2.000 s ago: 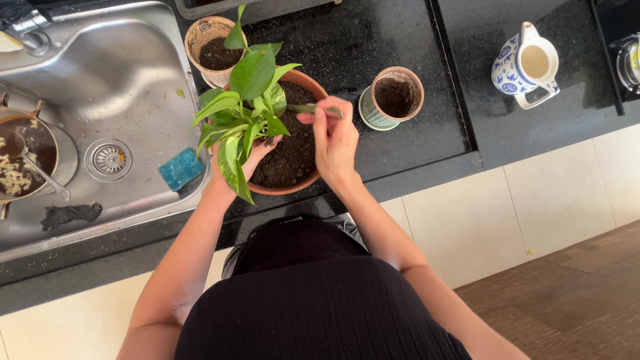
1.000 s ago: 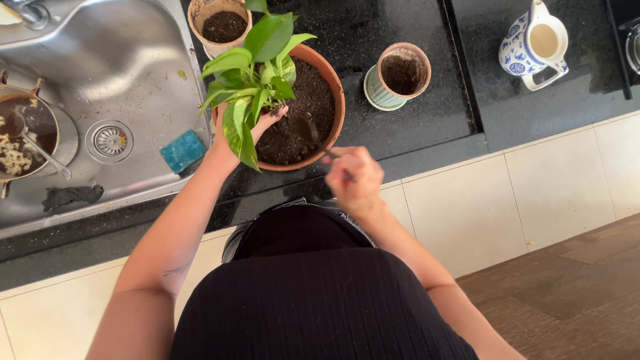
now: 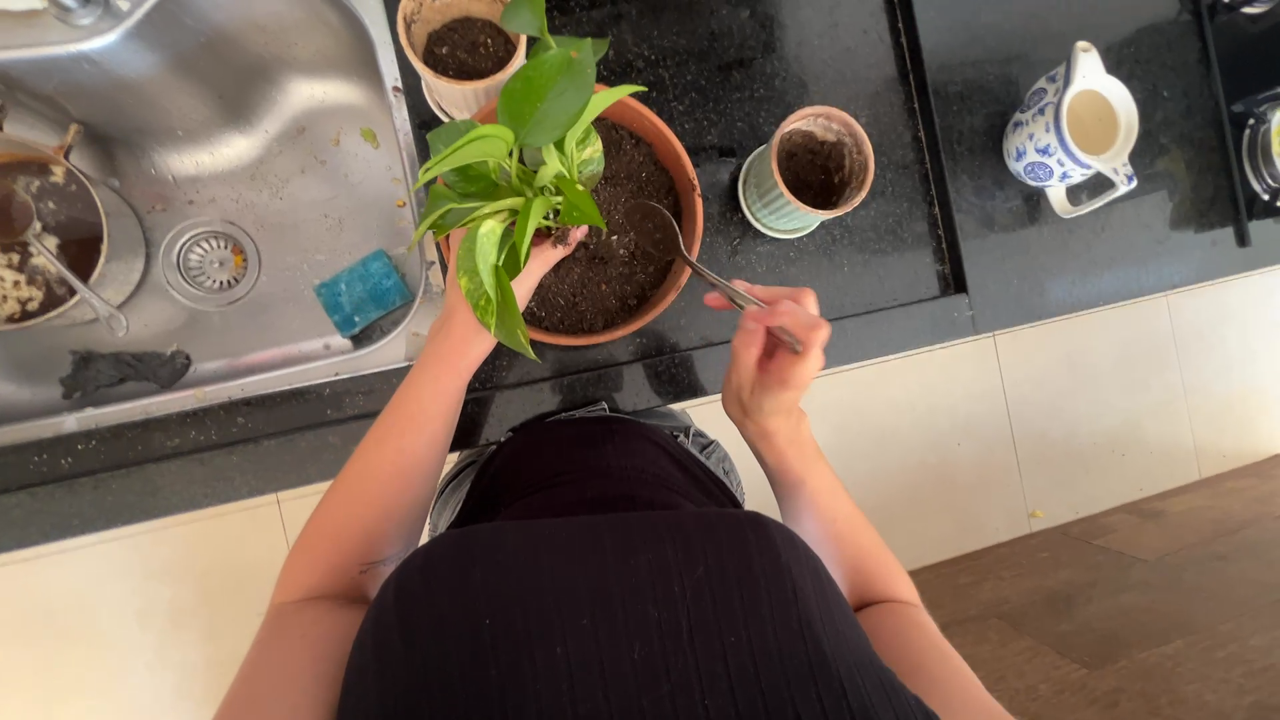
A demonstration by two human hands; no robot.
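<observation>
A wide terracotta pot [image 3: 690, 200] filled with dark soil [image 3: 600, 285] stands on the black countertop. Over its left side my left hand [image 3: 535, 262] holds a leafy green pothos plant [image 3: 545, 95] low at its base; leaves cover part of the hand, and some soil clings near the fingertips. My right hand [image 3: 770, 345], in front of the pot's right side, grips the handle of a metal spoon [image 3: 708, 275]. The spoon's bowl rests at the soil inside the pot.
Right of the pot stands a small green-glazed pot [image 3: 775, 195] with soil on a saucer; another soil-filled pot [image 3: 455, 95] is behind left. Farther right is a blue-and-white jug [image 3: 1040, 135]. The steel sink [image 3: 290, 190] at left holds a blue sponge [image 3: 362, 292] and a dirty pan [image 3: 95, 215].
My right hand has moved from over the pot's right side to in front of its rim, still holding the spoon. My left hand stays at the plant's base.
</observation>
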